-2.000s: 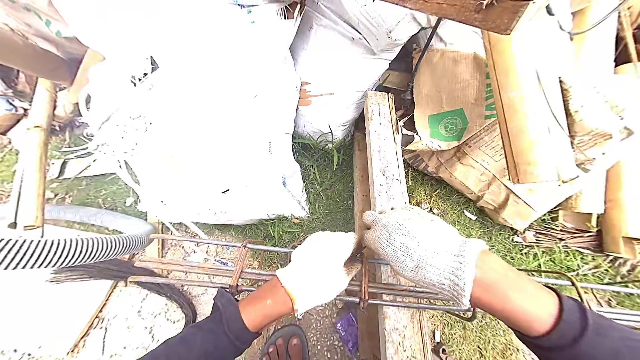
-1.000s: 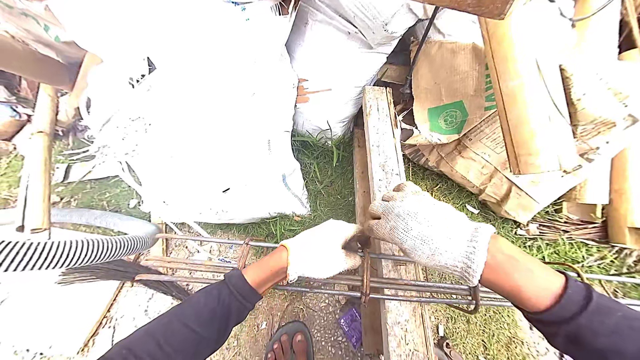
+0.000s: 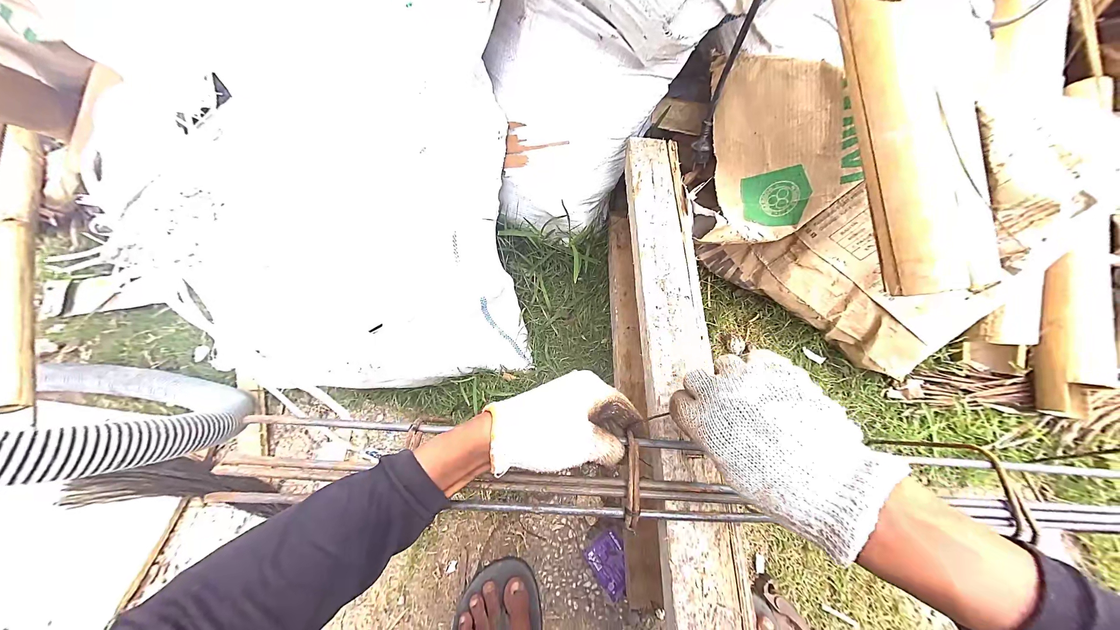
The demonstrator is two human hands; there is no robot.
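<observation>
Long steel reinforcing bars (image 3: 560, 509) run across the view, with a rusty square steel stirrup (image 3: 632, 479) around them over a wooden beam (image 3: 669, 289). My left hand (image 3: 560, 424), in a knitted glove, is curled at the top bar, its fingertips touching the bar just left of the stirrup's upper corner. My right hand (image 3: 779, 437), also gloved, is closed above the beam, right of the stirrup. A thin dark wire shows between the hands; its ends are hidden by the fingers. Farther right stands another bent stirrup (image 3: 1006, 481).
White woven sacks (image 3: 350, 219) lie beyond the bars. At the right are torn paper bags (image 3: 787, 262) and bamboo pieces (image 3: 927, 157). A ribbed hose (image 3: 122, 446) curves in at the left, above a bundle of thin dark wires (image 3: 149, 481). A purple wrapper (image 3: 605, 564) lies below the bars.
My right hand has shifted slightly away from my left hand, leaving a gap with thin wire showing. My left hand stays beside the stirrup.
</observation>
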